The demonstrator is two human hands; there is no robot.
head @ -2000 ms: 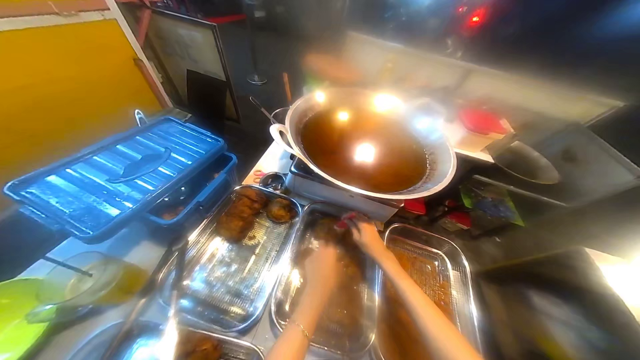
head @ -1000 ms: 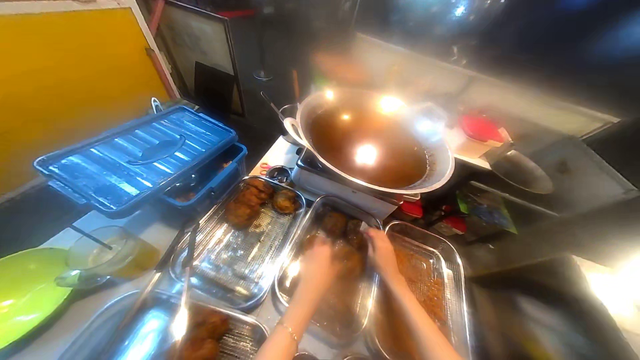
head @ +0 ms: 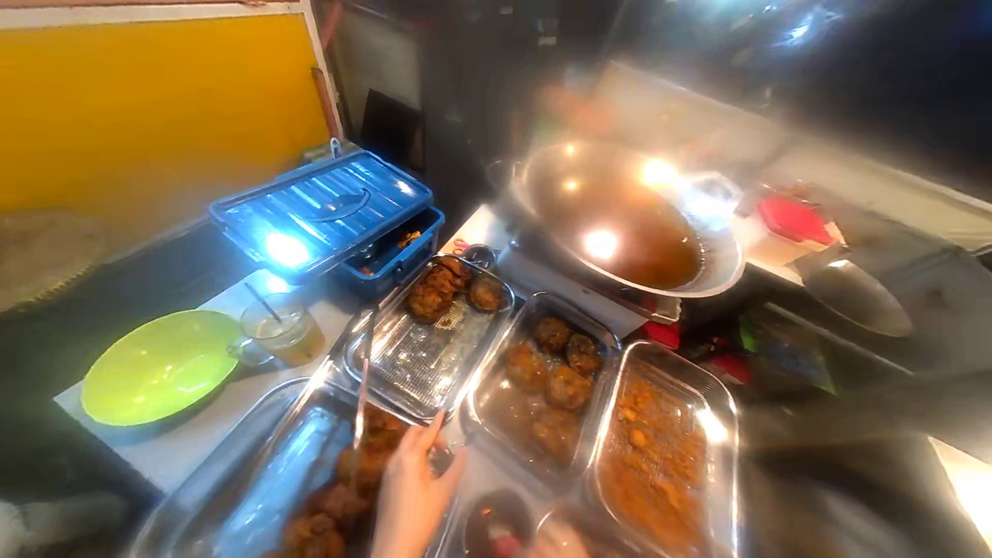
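Note:
My left hand is at the bottom middle, beside the large metal tray of browned food pieces; its thumb and fingers are near a small dark roundish thing, and whether it is held is unclear. Blurred at the lower edge, my right hand is by a dark bowl with something red in it. Several browned balls lie in liquid in the middle metal tray. The right tray holds an orange-brown mixture. Fried pieces and metal tongs are at the left tray.
A wide wok of brown oil stands behind the trays. To the left are a blue lidded plastic box, a glass mug of drink and a lime-green plate. A red-lidded container stands right of the wok.
Both hands have moved from the middle tray down towards the bottom edge. The balls in that tray now show uncovered. The view has shifted.

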